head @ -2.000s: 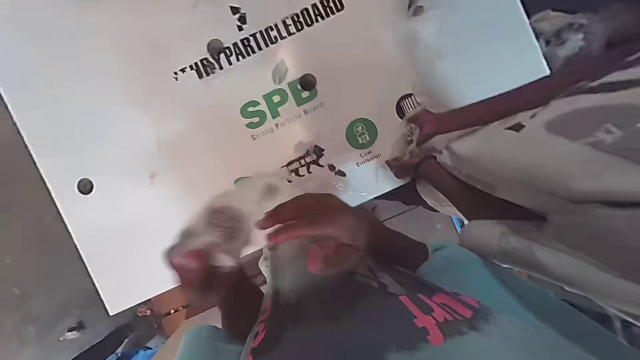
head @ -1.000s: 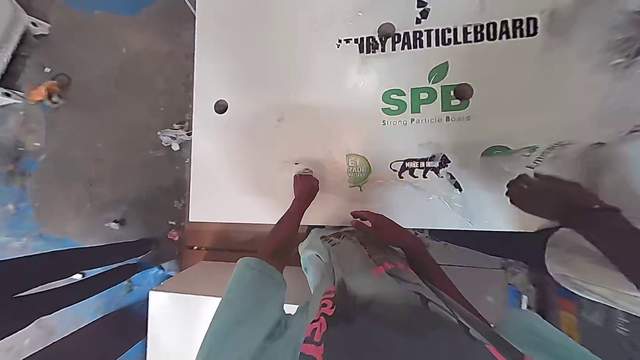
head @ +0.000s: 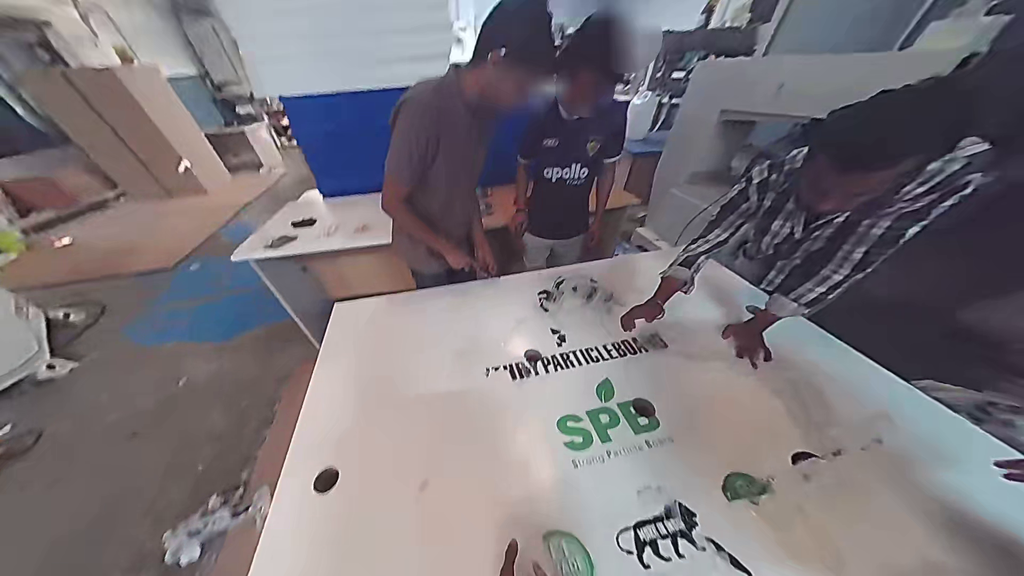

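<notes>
A large white particleboard panel (head: 432,448) with dark round holes and printed marks fills the lower middle of the view. Fingers of what appears to be my left hand (head: 510,560) rise from the bottom edge, beside a green round printed mark (head: 569,553); whether they grip anything is hidden. My right hand is out of view. Crumpled clear printed film (head: 576,294) lies near the panel's far edge, and the black and green prints look torn in places. A co-worker in a checked shirt leans over the right side, one hand (head: 642,314) and the other (head: 749,342) on the panel.
Two people stand beyond the far edge, near a white-topped table (head: 320,228) with small dark items. Another hand (head: 1010,469) reaches in at the right edge. Crumpled plastic (head: 212,524) lies on the floor at left, where a blue patch (head: 200,300) also shows.
The view has tilted up strongly to show the far side and people. Both my hands were over the panel's near edge one second ago; now only some fingers show.
</notes>
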